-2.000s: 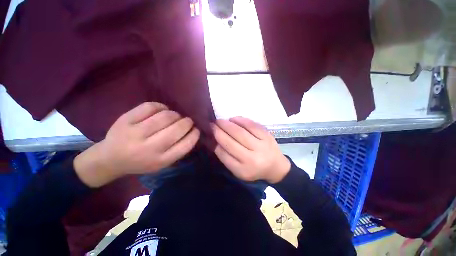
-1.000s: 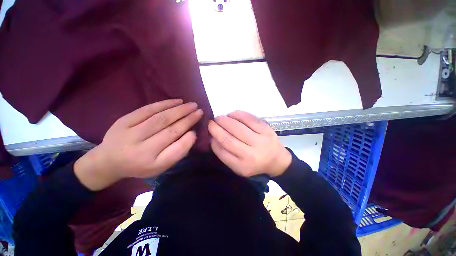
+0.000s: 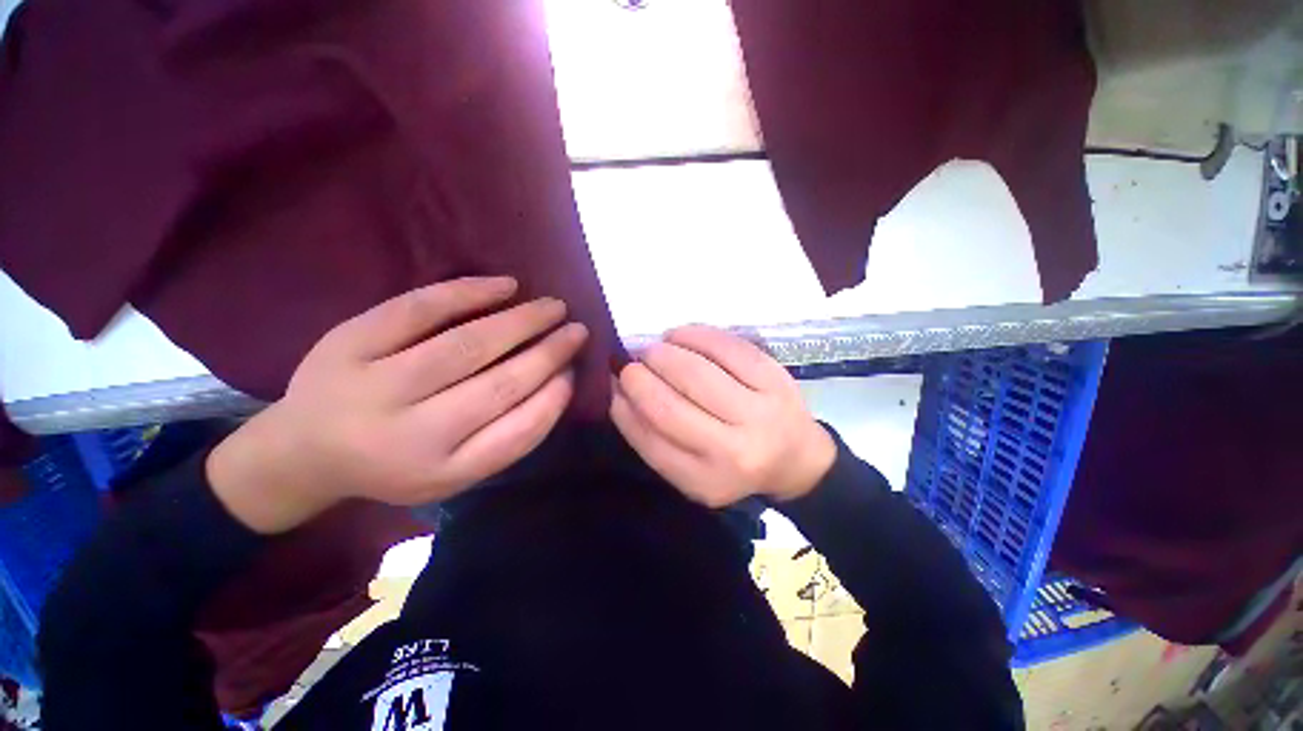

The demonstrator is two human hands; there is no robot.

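A large maroon garment panel (image 3: 329, 157) lies over the left part of the white table and hangs over its front edge. My left hand (image 3: 429, 393) lies on the panel near the table edge, fingers together and pointing right. My right hand (image 3: 722, 414) pinches the panel's right-hand fabric edge (image 3: 593, 279) between bent fingertips, just right of my left fingertips. The needle and presser foot are out of the frame; pink-white lamp glare lies on the cloth at the top.
A small maroon cut panel (image 3: 915, 114) with a curved notch lies on the white table (image 3: 686, 243) to the right. A blue crate (image 3: 1000, 471) stands below the table, with maroon cloth (image 3: 1186, 486) right of it. A metal bracket (image 3: 1276, 214) is at the right edge.
The view has shifted, so the machine parts at the top have left the frame. My right fingertips have closed on the fabric edge; my left hand stays on the panel.
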